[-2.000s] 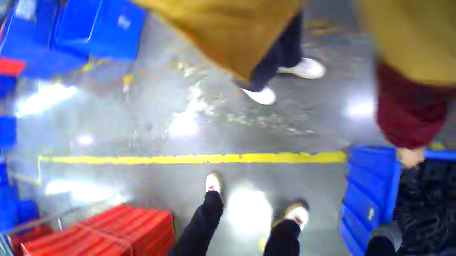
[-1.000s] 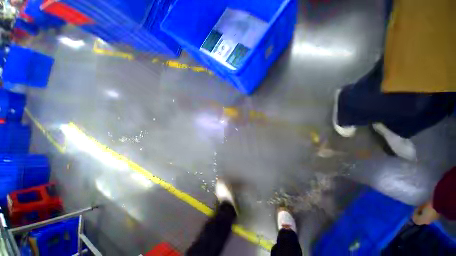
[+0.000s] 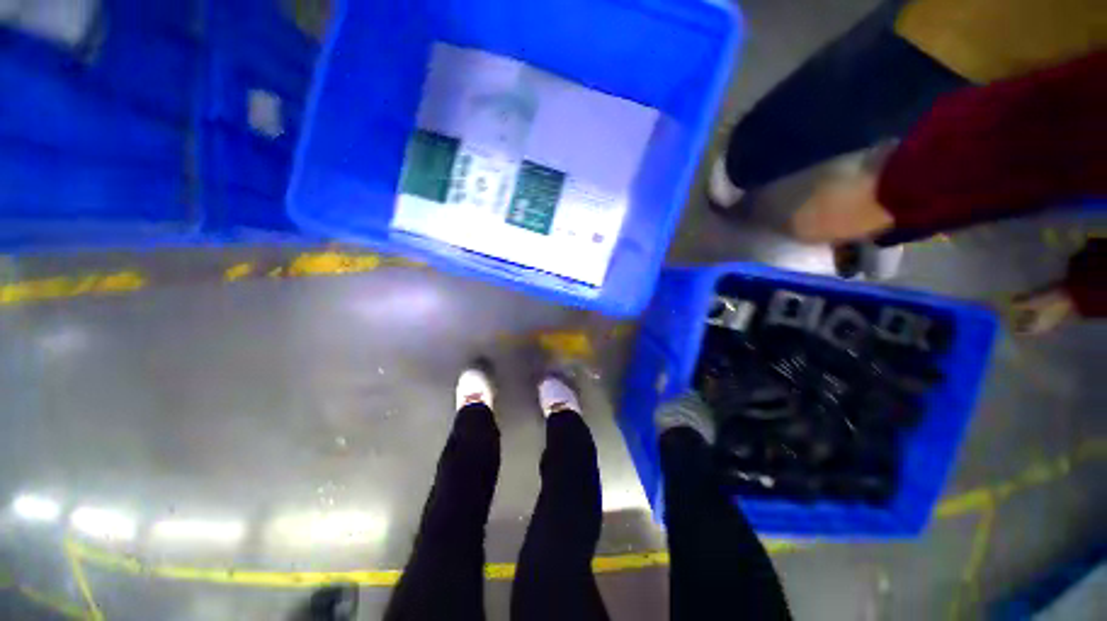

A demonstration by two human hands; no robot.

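A blue bin (image 3: pixel 961 419) full of black corded units (image 3: pixel 807 406) is at the right, tilted in the picture. My right hand (image 3: pixel 686 416), in a grey knit glove, grips its left rim; the fingers are partly hidden. A second blue bin (image 3: pixel 698 85) at top centre holds a white-green printed sheet (image 3: pixel 583 182). A small dark and grey shape at the bottom edge, left of my legs, may be my left hand, but it is blurred and cut off.
Blue bins (image 3: pixel 103 152) stand at upper left. At upper right are a person's red sleeve (image 3: pixel 995 152) and bare hand (image 3: pixel 841 209), close to the full bin's far rim. Another hand (image 3: pixel 1038 313) is at the right. Yellow lines (image 3: pixel 291 574) cross the grey floor.
The full bin now shows whole at the right, beside the bin with the sheet, which appears larger and nearer. The view has turned. My feet are closer together.
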